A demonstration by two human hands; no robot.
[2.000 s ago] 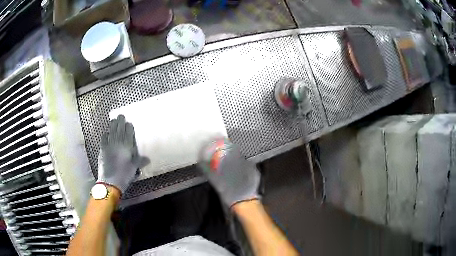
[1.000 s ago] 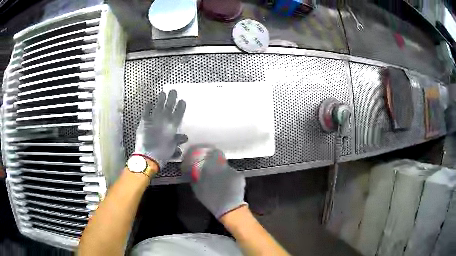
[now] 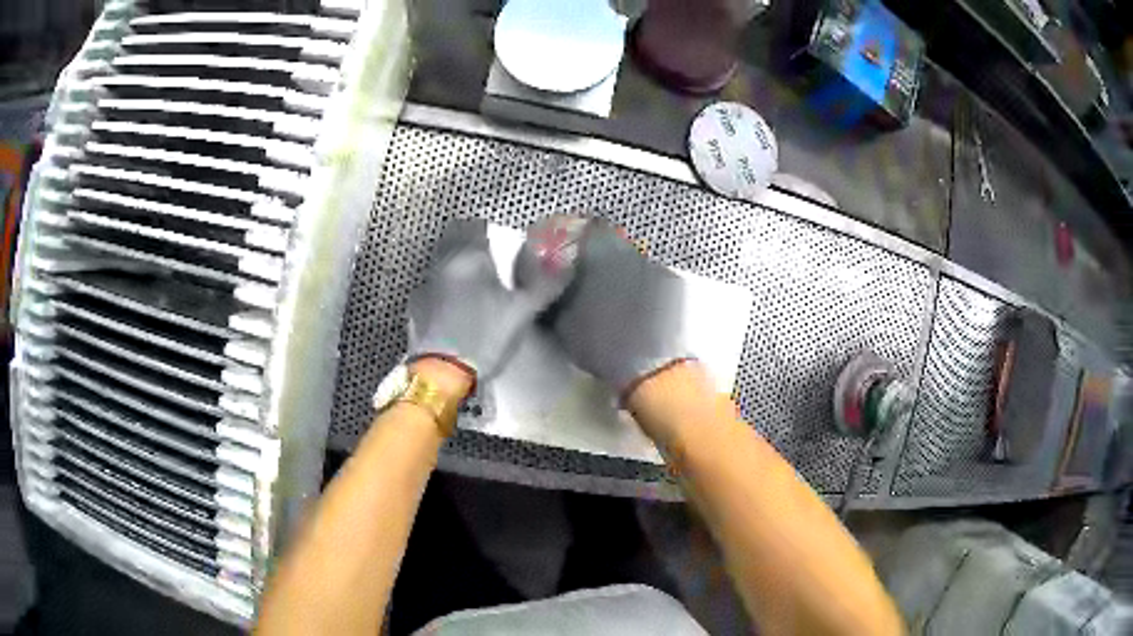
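Observation:
The white rectangular panel (image 3: 714, 329) lies on the perforated metal grille, partly covered by both hands and forearms. My right hand (image 3: 621, 304), in a grey glove, is closed over the palm sander (image 3: 553, 246) near the panel's upper left part; only the sander's red and grey edge shows. My left hand (image 3: 466, 298), in a grey glove, is at the panel's left end, close beside the sander. It is blurred, and its fingers are partly hidden, so I cannot tell whether it grips anything.
The slotted white rack (image 3: 280, 261) stands at left. A second sander (image 3: 867, 395) rests right of the panel. Pale discs (image 3: 559, 44), maroon discs (image 3: 687, 47), a printed white disc (image 3: 733, 149), a blue carton (image 3: 867, 60) and a wrench (image 3: 983, 168) lie behind. A dark block (image 3: 1025, 385) is at right.
The sander and my right hand have moved from the panel's near edge to its upper left part. My left hand's spread fingers have drawn in beside it. The whole view has shifted and tilted.

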